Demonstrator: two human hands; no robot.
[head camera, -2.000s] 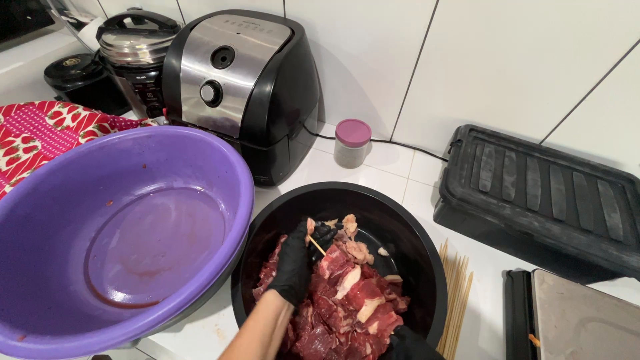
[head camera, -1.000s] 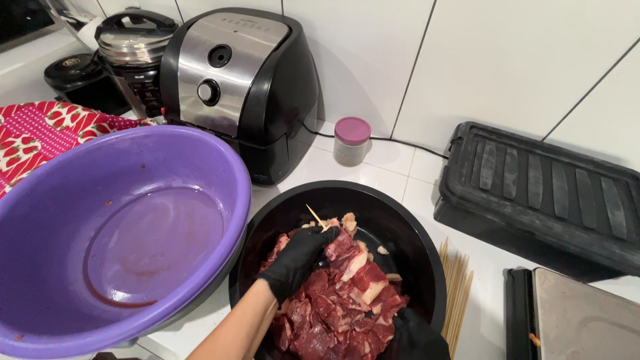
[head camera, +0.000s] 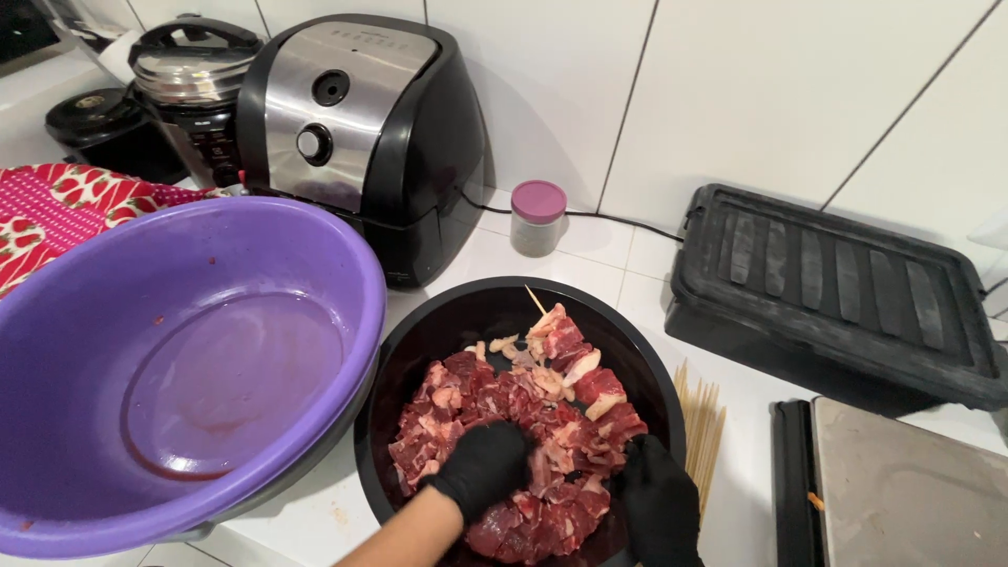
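A round black pan (head camera: 646, 346) holds many chunks of raw red meat (head camera: 433, 441) with pieces of pale fat (head camera: 504, 344). A wooden skewer (head camera: 536, 300) threaded with meat and fat lies slanted in it, tip toward the back. My right hand (head camera: 660, 500), in a black glove, is at the skewer's near end at the pan's right side; the fingers look closed around that end, which is hidden. Down in the meat rests my left hand (head camera: 487, 466), also black-gloved, its fingertips hidden among the chunks.
A purple basin (head camera: 236, 370) with reddish liquid stands left, beside a patterned cloth (head camera: 71, 213). Behind are an air fryer (head camera: 339, 118), a pressure cooker (head camera: 197, 94) and a lidded jar (head camera: 538, 220). At right are bare skewers (head camera: 701, 433), a black lidded box (head camera: 827, 291) and a flat grey-topped item (head camera: 906, 480).
My left hand has moved from the skewer's tip down into the loose meat. The threaded skewer now shows uncovered along the pan's right side.
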